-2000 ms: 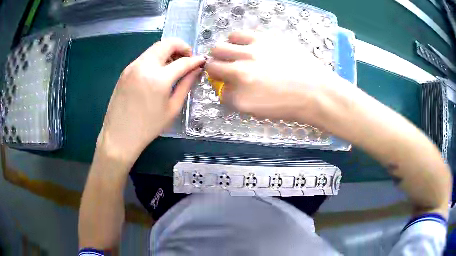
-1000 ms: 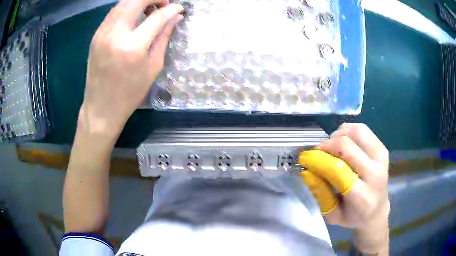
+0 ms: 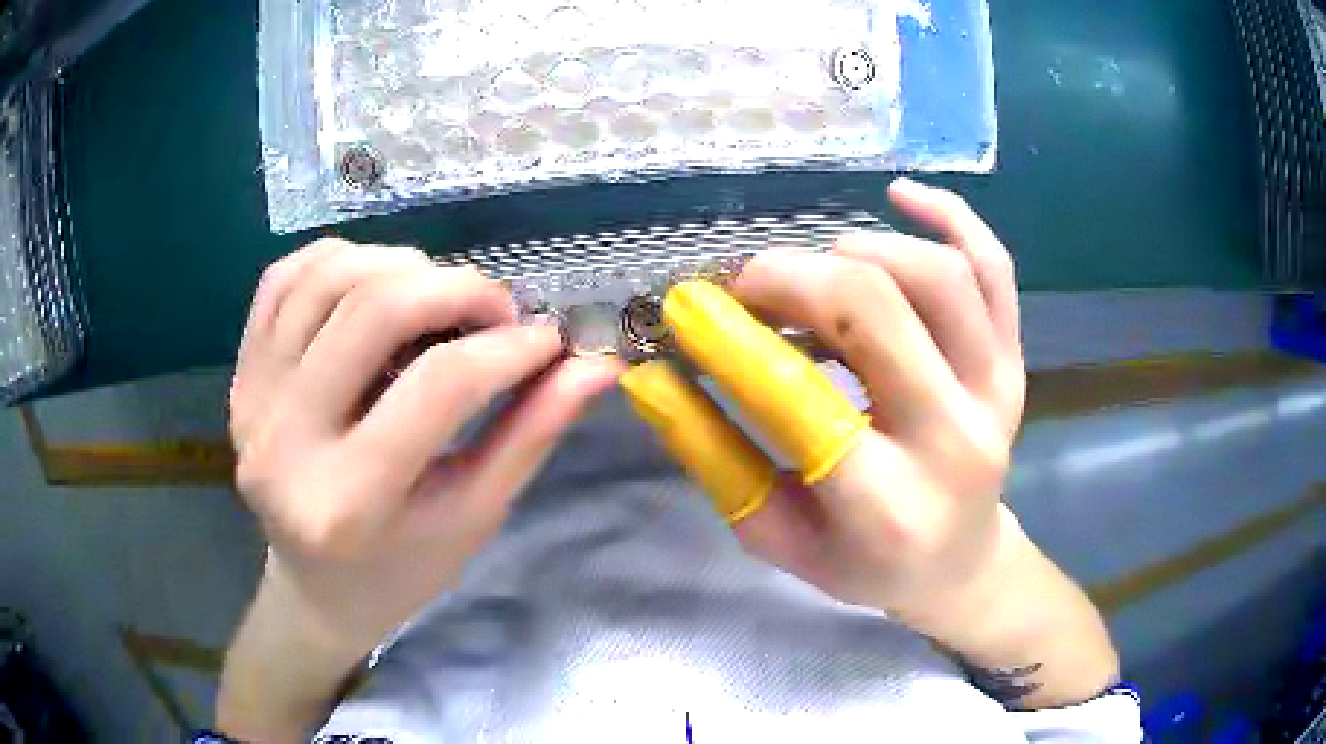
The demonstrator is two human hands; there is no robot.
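Observation:
The silver-grey fixture strip lies at the bench edge before my lap, mostly hidden by my hands. A dark-ringed round component sits at one station. My right hand, with yellow finger cots on two fingers, has its fingertips against this component's right and lower edge. My left hand bends over the strip's left part, fingertips close together beside a partly seen round shape; whether they hold anything is hidden. The clear blister tray is beyond, with a component in its near left pocket and another near its right side.
A stack of strips shows as thin parallel lines just behind my fingers. A blue board edges the tray's right side. Stacked trays are cut off at the left. More strips stand at the far right on the green mat.
My left hand has come down from the tray to the strip's left part. My right hand has moved left and up along the strip, to the component. The view has shifted.

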